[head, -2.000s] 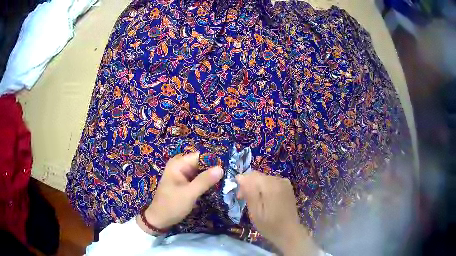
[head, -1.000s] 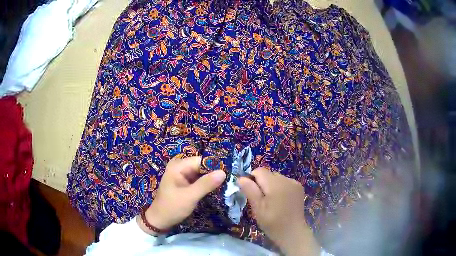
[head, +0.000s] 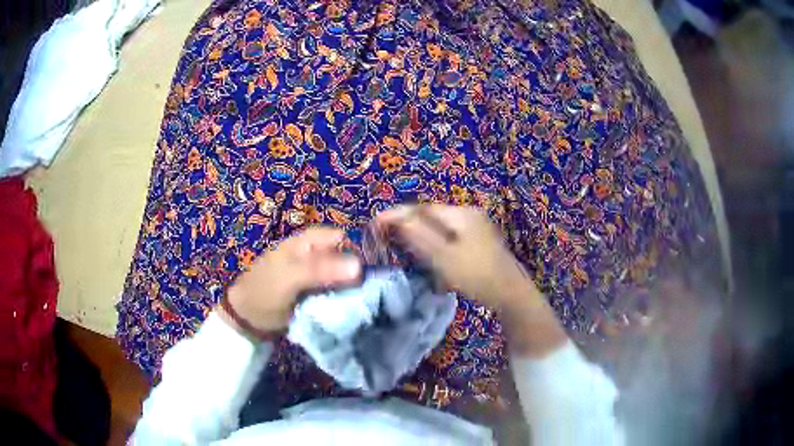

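Observation:
A dark-blue garment point(head: 348, 131) with orange and red floral print lies spread over the table in front of me. A crumpled pale lining point(head: 374, 327) bulges up below and between my hands, near the garment's lower middle. My left hand point(head: 292, 274) is closed on the printed cloth at the lining's upper left edge. My right hand point(head: 453, 248) is blurred; its fingers are bent together on the cloth at the lining's upper right. A blurred bit of printed cloth shows between the fingertips. What the fingertips pinch exactly is hidden by blur.
The pale tan table point(head: 96, 200) shows at the left. White cloth point(head: 65, 83) lies at its upper left edge. Red cloth point(head: 26, 270) hangs at the far left, above a brown wooden surface point(head: 126, 375). The right side is dark and blurred.
Both hands have moved up, the right one more. The narrow pale strip between them now shows as a wider, opened bunch. The printed garment has shifted slightly in view.

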